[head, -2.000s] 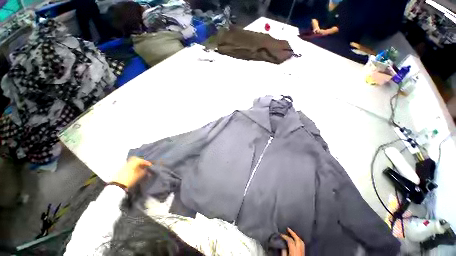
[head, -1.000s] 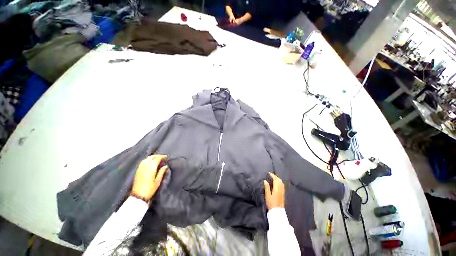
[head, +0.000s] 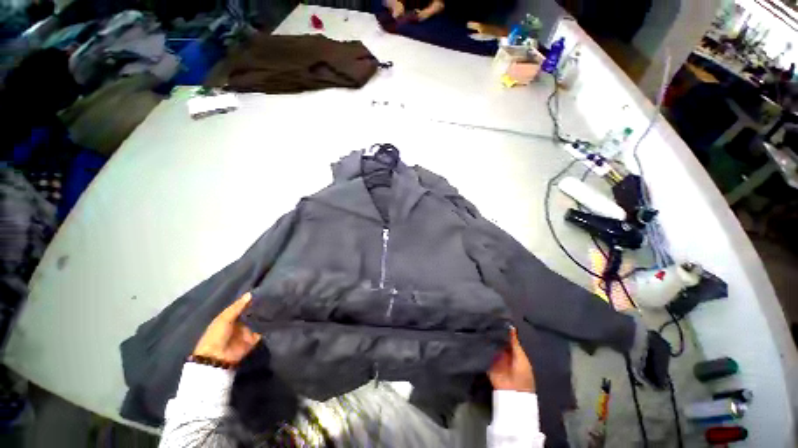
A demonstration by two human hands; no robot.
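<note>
The dark grey zip hooded jacket (head: 420, 236) lies front up, its lower part folded up towards the chest. The pale front zip (head: 384, 254) runs down from the neck to the fold. A black hanger (head: 381, 153) shows at the neck. My left hand (head: 227, 334) grips the folded cloth at its left end. My right hand (head: 511, 366) grips it at the right end. Its fingers are partly hidden by cloth.
A black pistol-shaped tool (head: 604, 227), a white spray gun (head: 665, 284) and cables lie at the right. Thread snips (head: 602, 401) and several small cylinders (head: 716, 368) lie nearer. A brown garment (head: 302, 66) and a person's hands (head: 413, 10) are at the far side.
My hands have moved from the jacket's left sleeve side and lower edge to both ends of the hem part. The lower part is now folded up, and my hands are wider apart.
</note>
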